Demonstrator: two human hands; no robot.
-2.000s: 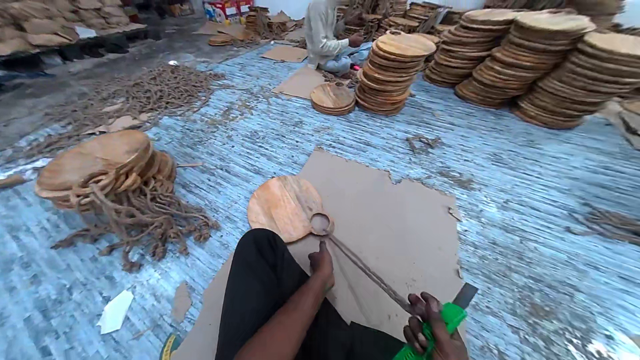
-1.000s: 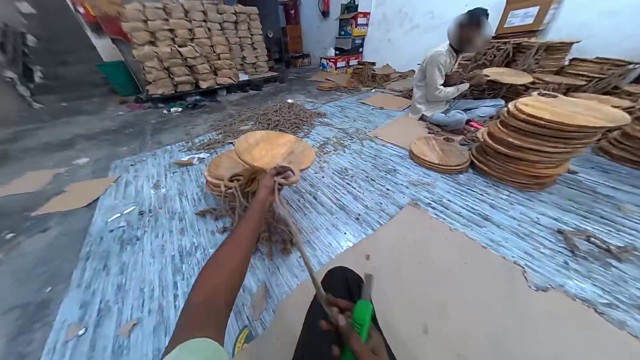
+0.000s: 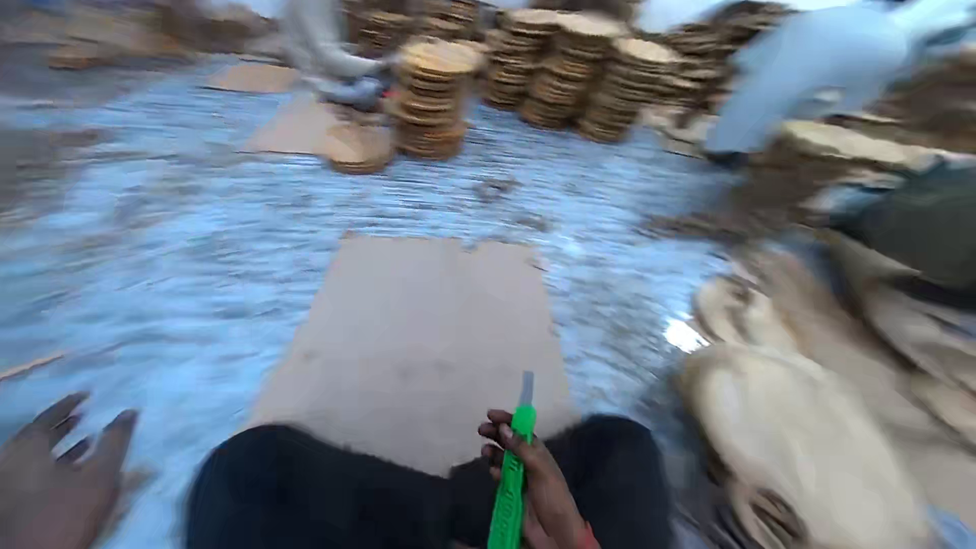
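Note:
My right hand [image 3: 534,465] holds a green utility knife [image 3: 512,476] upright over my lap, its metal blade extended toward the cardboard sheet [image 3: 427,328]. At the lower left, my left hand [image 3: 65,473] hangs blurred with its fingers apart and nothing in them. The cardboard lies flat on the floor in front of my knees, with no board on it. Round wooden boards [image 3: 801,442], some with rope at their handles, lie to my right.
Tall stacks of round wooden boards [image 3: 431,103] stand ahead, beside a low stack [image 3: 358,149]. One person [image 3: 328,46] sits behind them; another person [image 3: 816,69] bends at the upper right. Rope pieces [image 3: 496,187] lie on the blue-streaked floor covering. The view is blurred.
My left hand has let go of the rope-handled board it held at the pile on the left. The rope no longer runs to my right hand. The view has swung right.

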